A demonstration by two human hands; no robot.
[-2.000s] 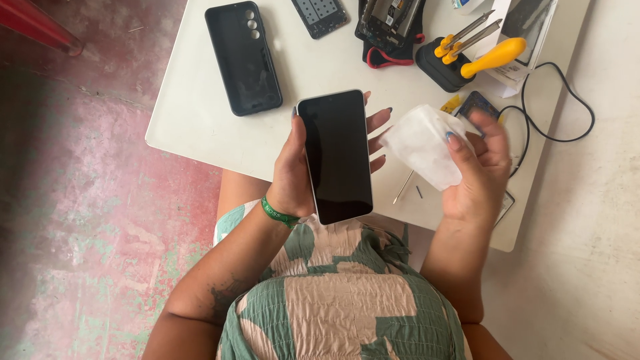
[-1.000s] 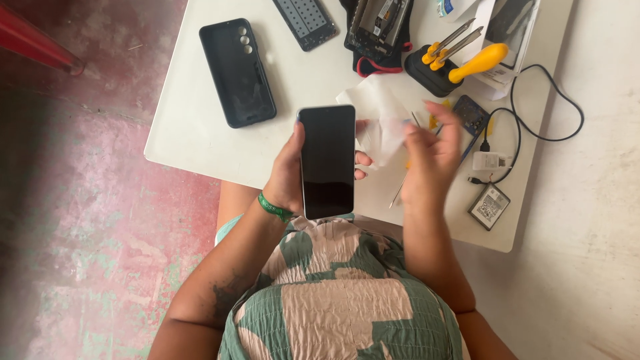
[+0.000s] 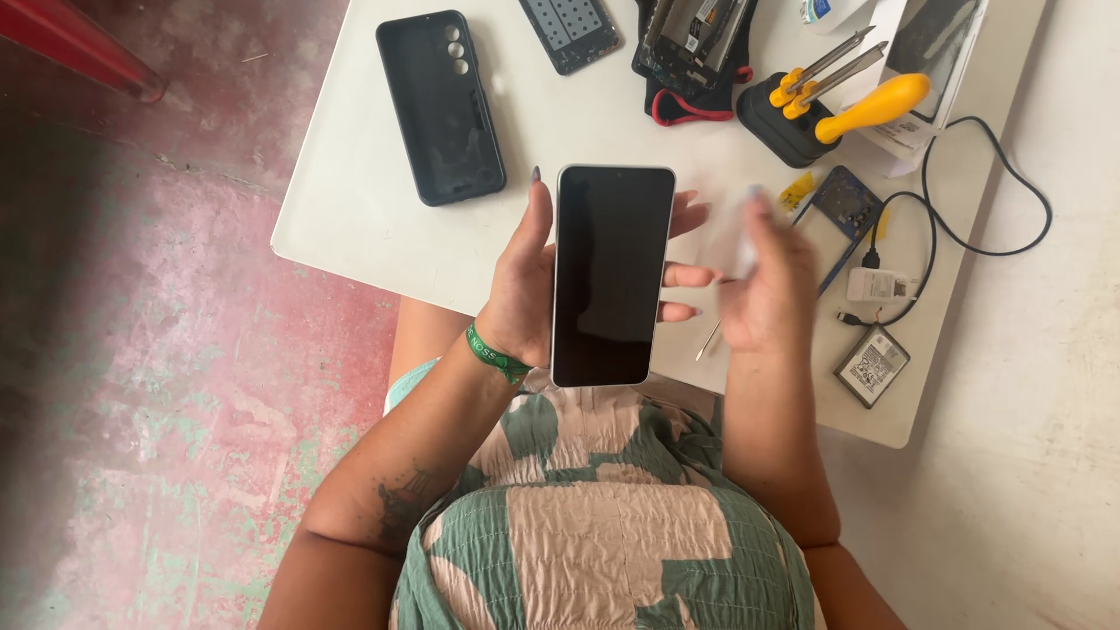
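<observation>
My left hand [image 3: 525,289] holds a smartphone [image 3: 612,276] with a dark screen and a silver edge, its fingers reaching out beyond the phone's right side. Just right of it, my right hand [image 3: 770,280] is blurred by motion. A faint, blurred whitish patch, perhaps the thin white cloth or tissue, shows by its fingers; its grip on it is unclear. A black phone case [image 3: 442,109] lies on the table beyond my left hand. Partly behind my right hand are a thin metal tool [image 3: 707,341] and a blue phone frame [image 3: 844,206].
On the white table [image 3: 350,210] are a phone part [image 3: 573,31], an opened phone [image 3: 696,39] on a black and red holder, and a black stand [image 3: 779,127] with yellow-handled screwdrivers [image 3: 875,105]. A cable [image 3: 932,227], a white charger [image 3: 879,284] and a phone battery [image 3: 872,366] lie at the right.
The white cloth or tissue, plain in my right hand two seconds ago, is now only a faint blur. My right hand has moved about near the phone, which stays in my left hand.
</observation>
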